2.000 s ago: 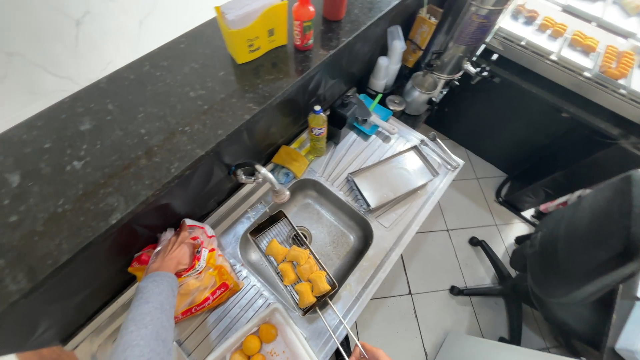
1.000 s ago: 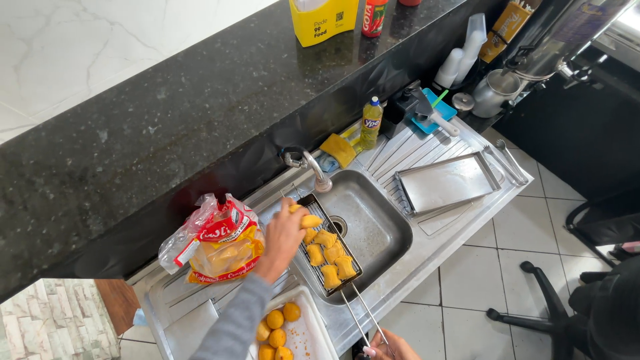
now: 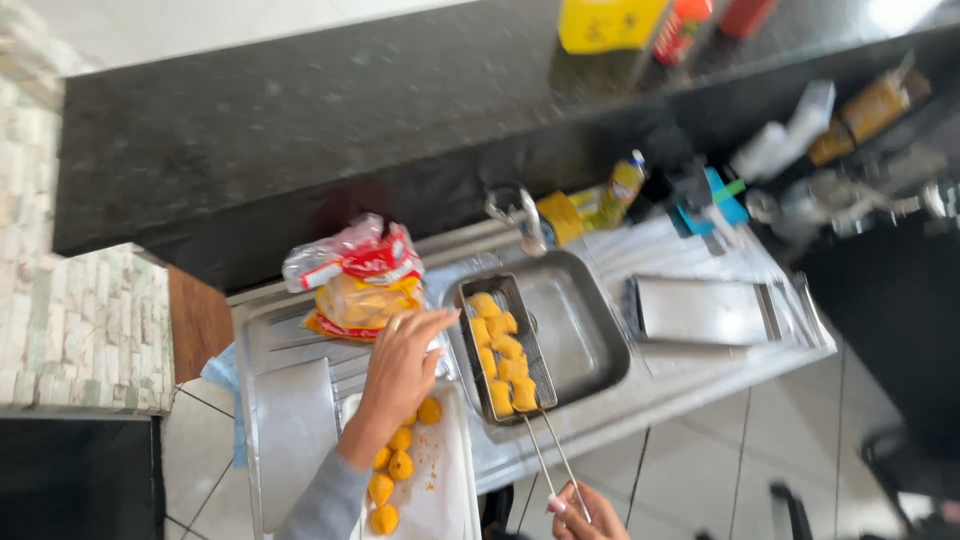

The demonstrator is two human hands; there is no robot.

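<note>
My right hand (image 3: pixel 589 514) grips the long wire handle of a fryer basket (image 3: pixel 546 367) that lies over the left side of the steel sink (image 3: pixel 611 337). Several yellow breaded snack pieces (image 3: pixel 507 346) lie inside the basket. My left hand (image 3: pixel 401 371), empty with its fingers apart, is just left of the basket. Beyond it a plastic bag of yellow snacks (image 3: pixel 367 296) lies open-topped on the ribbed drainboard. Under my left forearm, a white tray (image 3: pixel 442 495) holds several round, teardrop-shaped orange snacks (image 3: pixel 401 465).
A faucet (image 3: pixel 531 225), a yellow sponge (image 3: pixel 560 217) and a dish soap bottle (image 3: pixel 622 187) stand behind the sink. A metal pan (image 3: pixel 701 311) lies on the right drainboard. The dark stone counter (image 3: pixel 300 127) rises behind, bearing a yellow box (image 3: pixel 609 22). A blue cloth (image 3: pixel 223 382) hangs at the left edge.
My left hand, at the bag and then over the basket with a piece, has let that piece go and moved off to the basket's left. My right hand keeps hold of the handle. The view has turned.
</note>
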